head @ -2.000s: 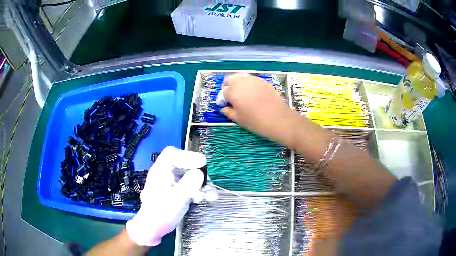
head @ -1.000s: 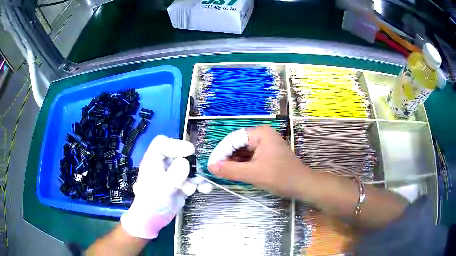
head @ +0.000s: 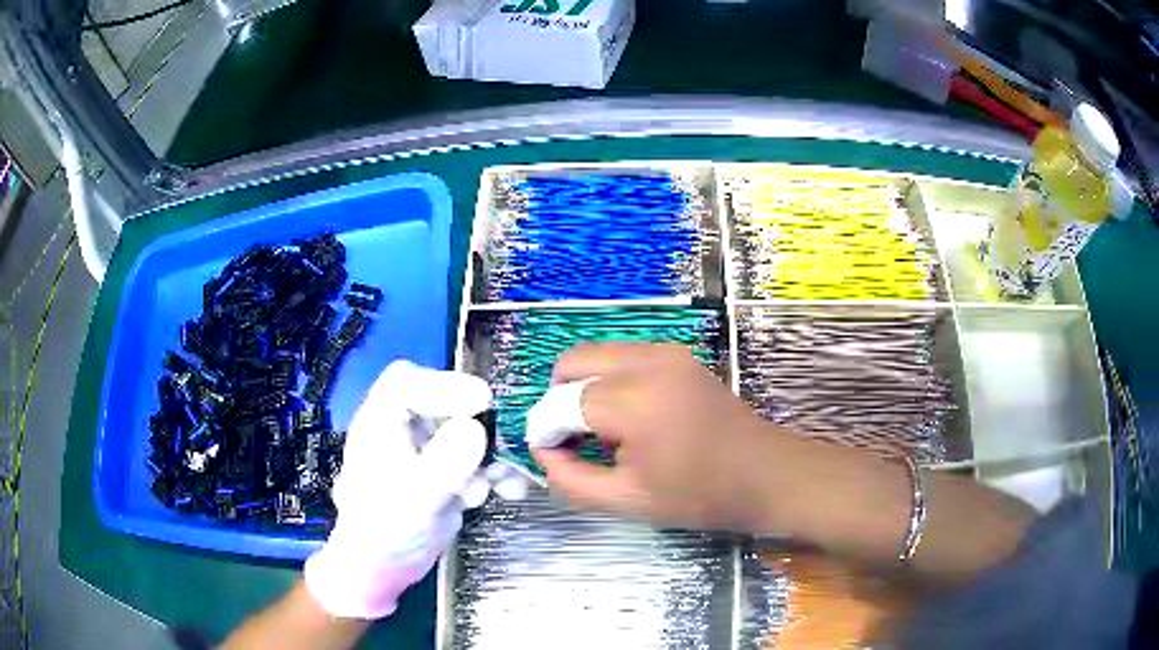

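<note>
My left hand (head: 404,489), in a white glove, grips a small black connector housing (head: 487,429) in its fingertips, mostly hidden by the glove. A short stretch of white wire (head: 524,471) runs from the housing toward my right hand. My right hand (head: 655,438), bare with white fingertip covers, is just right of the housing, above the green wires (head: 610,328). Its fingertips are drawn together, and I cannot tell whether a wire is between them. White wires (head: 578,597) lie below both hands.
A blue tray (head: 413,254) of loose black housings (head: 261,381) is at left. The divided tray (head: 727,235) also holds blue (head: 597,235), yellow (head: 839,241), brown (head: 845,368) and orange wires (head: 813,603). A bottle (head: 1052,210) stands upper right; a white box (head: 524,45) is behind.
My right hand has left the blue wire compartment and moved down beside the housing. My left hand stays near the same place, still gripping the housing. Less of the white wire shows now.
</note>
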